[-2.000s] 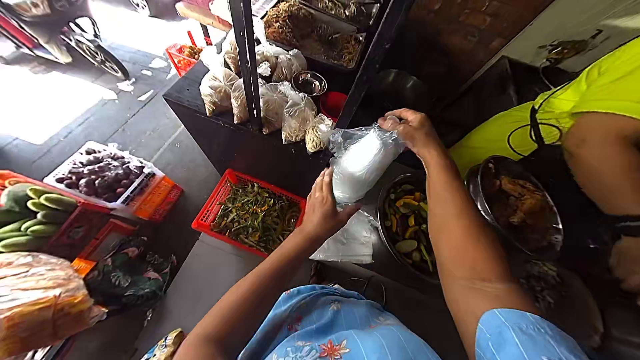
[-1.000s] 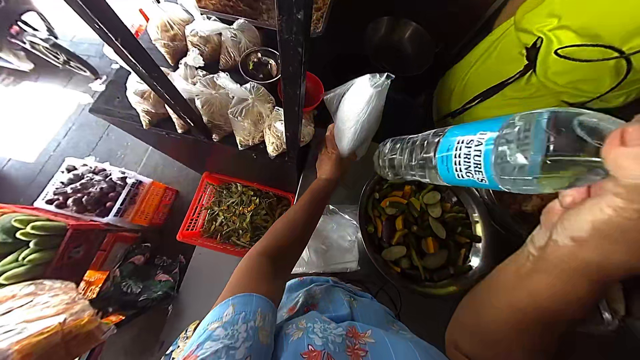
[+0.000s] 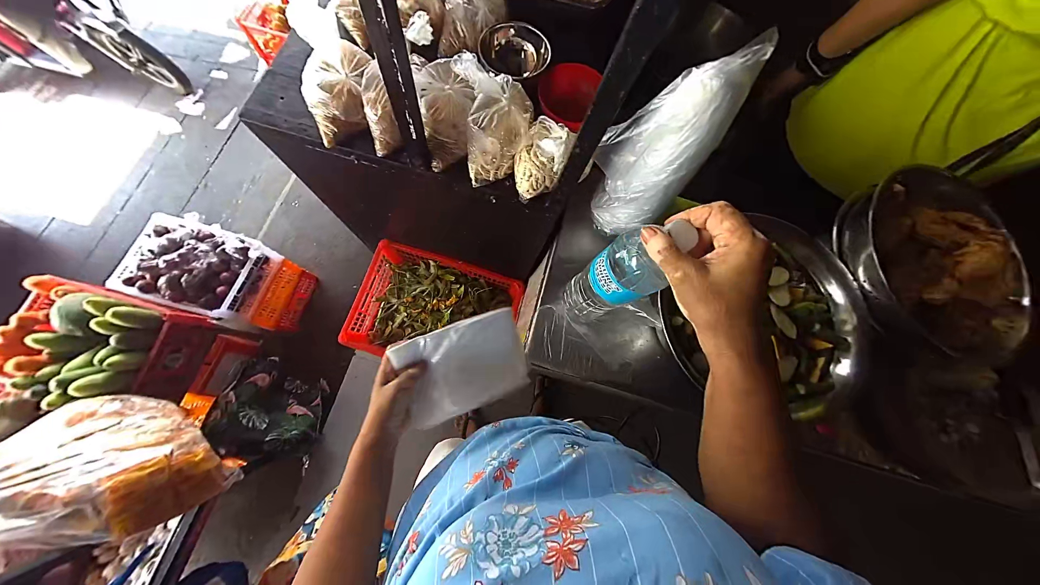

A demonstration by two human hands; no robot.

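Note:
My left hand (image 3: 398, 390) pinches a flat stack of clear plastic bags (image 3: 463, 366) by its corner, in front of a red plastic basket (image 3: 370, 313) of green and yellow leafy vegetables. Fingers of my right hand (image 3: 715, 268) close round the white cap and neck of a clear plastic water bottle (image 3: 613, 276) with a blue label. The bottle leans over the metal counter, just left of a steel bowl (image 3: 849, 325) of sliced vegetables. Beyond it lies a long plastic bag with white contents (image 3: 682, 130).
Filled plastic bags (image 3: 443, 101) line a black shelf with a red bowl (image 3: 569, 93). A pot of cooked food (image 3: 959, 252) stands at right, near a person in yellow-green (image 3: 902, 97). Crates of cucumbers (image 3: 106, 345) and dark round produce (image 3: 191, 264) stand at left.
The white-filled bag, earlier in my left hand, now lies on the counter. My left hand has taken hold of the flat bags. The bottle in my right hand has moved left, over the counter.

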